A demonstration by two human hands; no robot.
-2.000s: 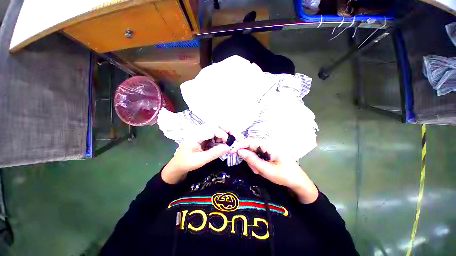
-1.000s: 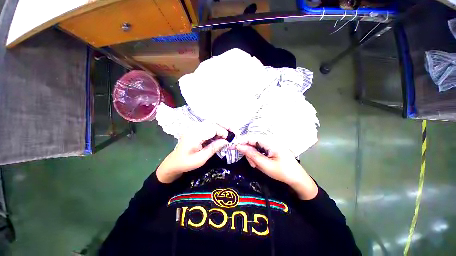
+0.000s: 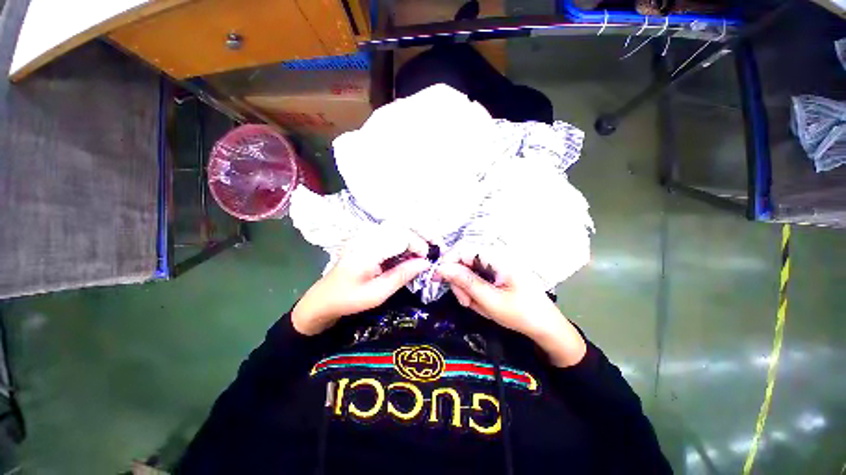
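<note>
A crumpled white garment (image 3: pixel 417 158) with thin dark stripes lies bunched on my lap, mostly overexposed. My left hand (image 3: pixel 366 278) pinches a small striped fold of its near edge between thumb and fingers. A small dark piece (image 3: pixel 433 252) shows at the left fingertips against the white cloth. My right hand (image 3: pixel 492 295) meets the left at the fold, its thumb and fingers pinched on the same garment edge. Any needle or thread is too small to see.
A table with an orange drawer (image 3: pixel 232 46) stands ahead at left, above a cardboard box. A red lined bin (image 3: pixel 252 173) is left of the garment. Grey cloth-covered stands flank both sides; the right one holds striped cloth (image 3: pixel 821 130). Hangers hang below a blue tray (image 3: pixel 649 17).
Both hands stay at the same fold, with only slight finger movement. The dark piece at the fingertips sits slightly further right. The view has shifted a little.
</note>
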